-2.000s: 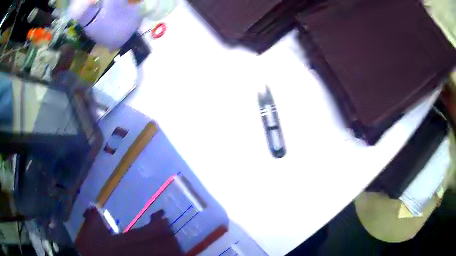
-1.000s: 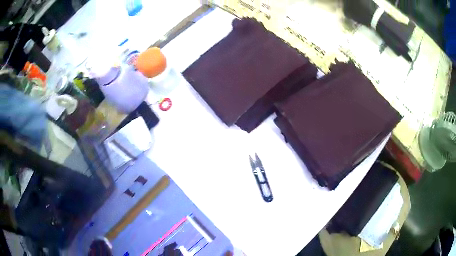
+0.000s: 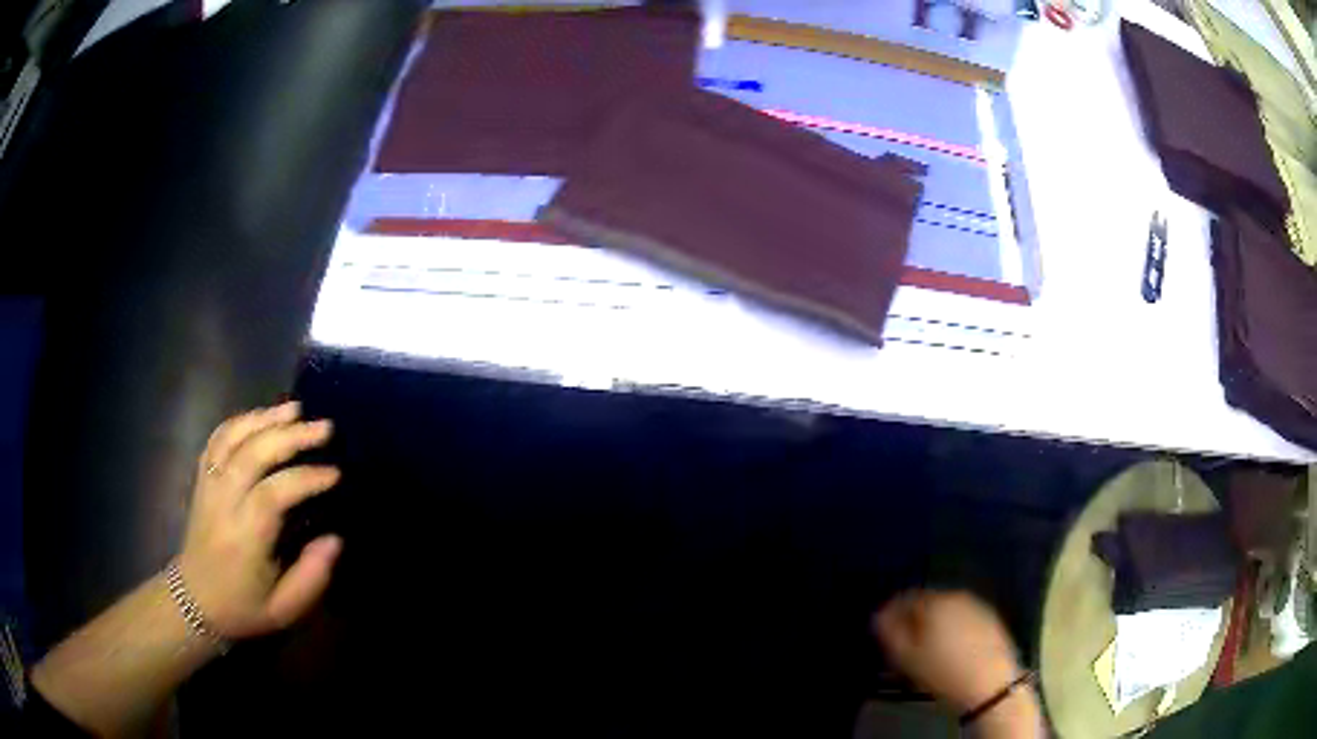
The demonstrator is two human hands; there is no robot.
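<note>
A dark maroon fabric panel (image 3: 751, 210) lies at a slant across a blue-tinted sewing template (image 3: 953, 202) on the white table. A second maroon panel (image 3: 535, 94) lies flat at the template's left, partly under the first. My left hand (image 3: 260, 513) is at the lower left, fingers apart and empty, over the glossy black surface, away from the panels. My right hand (image 3: 946, 647) is at the lower right, below the table edge, blurred, with its fingers curled; whether it holds anything cannot be told.
Thread snips (image 3: 1155, 257) lie on the white table (image 3: 1076, 325). Stacked maroon pieces (image 3: 1278, 311) lie at the table's right, with another stack (image 3: 1206, 123) behind. A round stool (image 3: 1076, 621) with dark cloth and white sheets stands at lower right. A glossy black surface (image 3: 159, 260) fills the left.
The view has swung left and down, so the template, snips and stacks appear farther up and right. Both hands and the whole slanted panel are now in view.
</note>
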